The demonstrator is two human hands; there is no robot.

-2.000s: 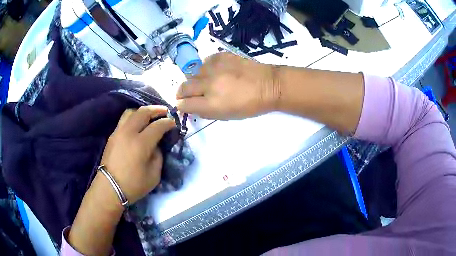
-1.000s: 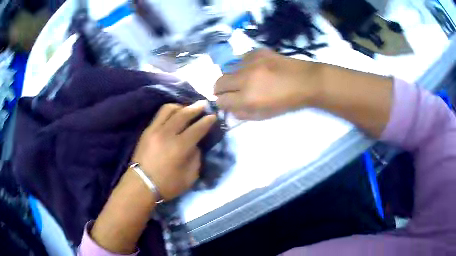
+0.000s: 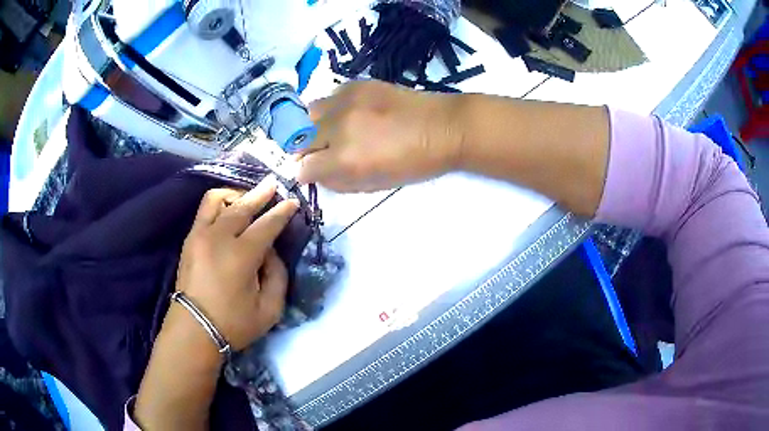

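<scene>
The dark purple lining (image 3: 93,252) lies in large folds at the left, with fuzzy grey plaid fabric (image 3: 316,290) along its right edge. My left hand (image 3: 236,269) presses on the lining and seam edge, fingertips just below the needle area. My right hand (image 3: 379,135) has its fingertips together at the seam edge beside the blue-grey round attachment (image 3: 291,125). A narrow dark strip (image 3: 314,206) runs down from between my hands. The fingertips hide the exact grip of my right hand. The presser foot area (image 3: 249,139) is partly hidden.
The white and blue machine head (image 3: 152,76) stands at the upper left. Black tape strips (image 3: 405,50) lie in a loose pile behind my right hand. Dark labels (image 3: 565,38) lie on brown card (image 3: 620,52) at the upper right. A printed ruler (image 3: 472,311) follows the table's front edge.
The view swings right, then back. Compared with the oldest frame, the garment edge and fingertips sit slightly closer to the needle area. Both hands stay at the seam.
</scene>
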